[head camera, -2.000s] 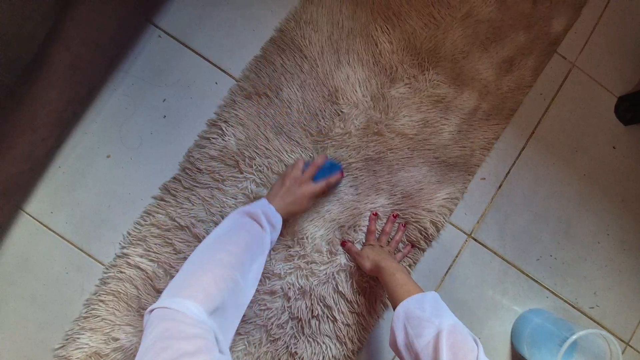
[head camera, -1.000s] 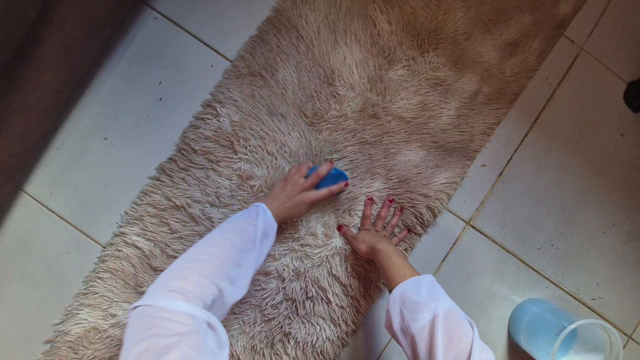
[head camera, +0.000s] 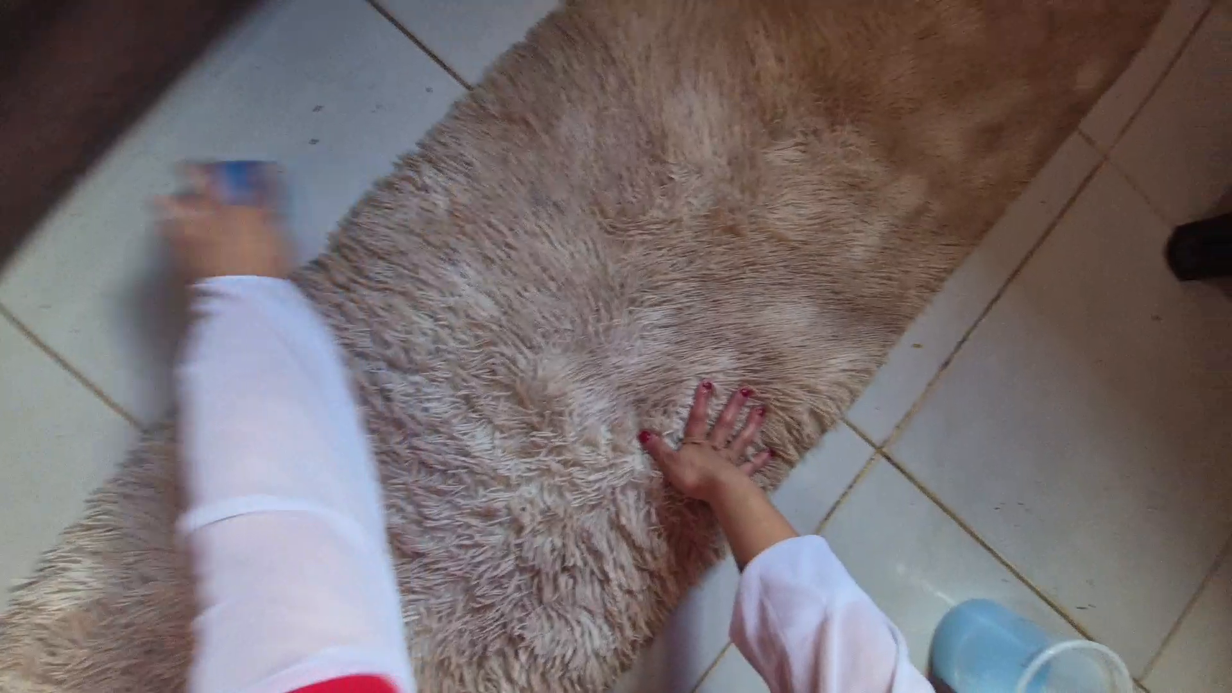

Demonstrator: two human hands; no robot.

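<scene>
A beige shaggy rug (head camera: 539,318) lies slantwise over the floor. My left hand (head camera: 226,226), blurred, is beyond the rug's left edge, over the pale tiles, and grips a blue object (head camera: 241,181), perhaps a brush or sponge; whether it touches the floor cannot be told. My right hand (head camera: 712,457) rests palm down on the rug near its right edge, fingers spread, holding nothing.
Pale floor tiles (head camera: 1078,356) flank the rug on both sides. A clear container with light blue contents (head camera: 991,645) is at the bottom right. A dark object (head camera: 1198,248) is at the right edge, and a dark brown surface (head camera: 77,87) fills the top left corner.
My left hand has moved left with the blue object, from the middle of the rug to over the tiles. My right hand remains spread on the rug.
</scene>
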